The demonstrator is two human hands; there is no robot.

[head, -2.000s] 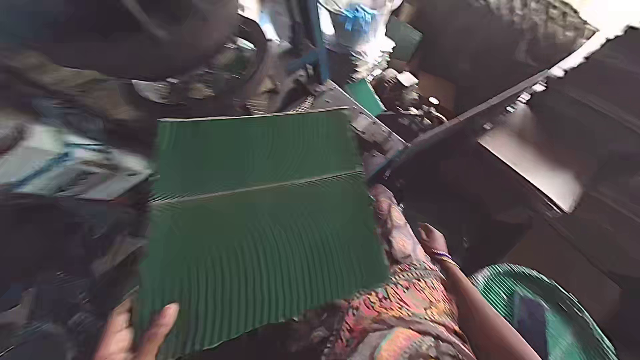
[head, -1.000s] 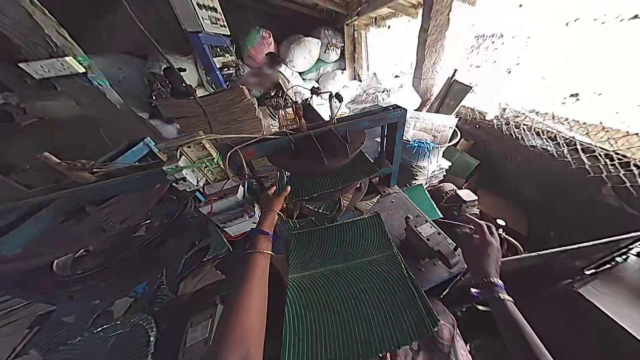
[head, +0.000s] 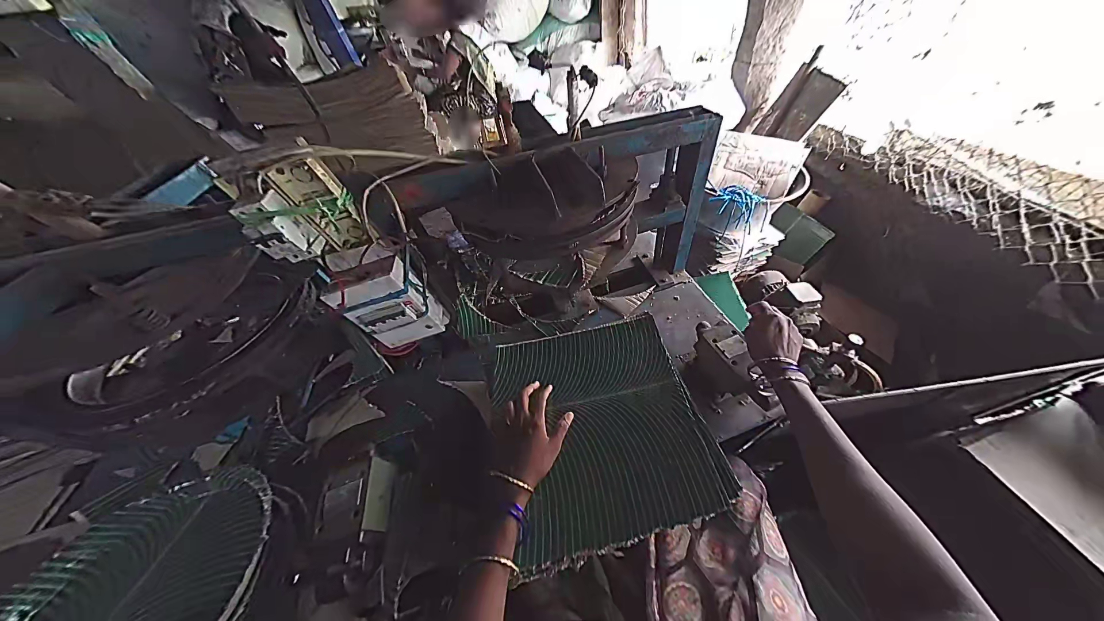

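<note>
My left hand rests with its fingers spread on a ribbed green leaf-patterned sheet, near its left edge. The sheet lies over the front of a machine and hangs toward my lap. My right hand is curled at a metal block on the machine's steel plate; whether its fingers grip a part there cannot be made out. Behind the sheet, a round dark press head sits within a blue metal frame, with green scraps beneath it.
Left of the press stand a white electrical switch box with wires and a stack of brown sheets. A round green ribbed piece lies at lower left. A white bucket and wire netting are at right.
My left hand has come back from the press onto the green sheet. My right hand stays on the machine's right side. Two seconds ago my left hand held the sheet's lower left corner.
</note>
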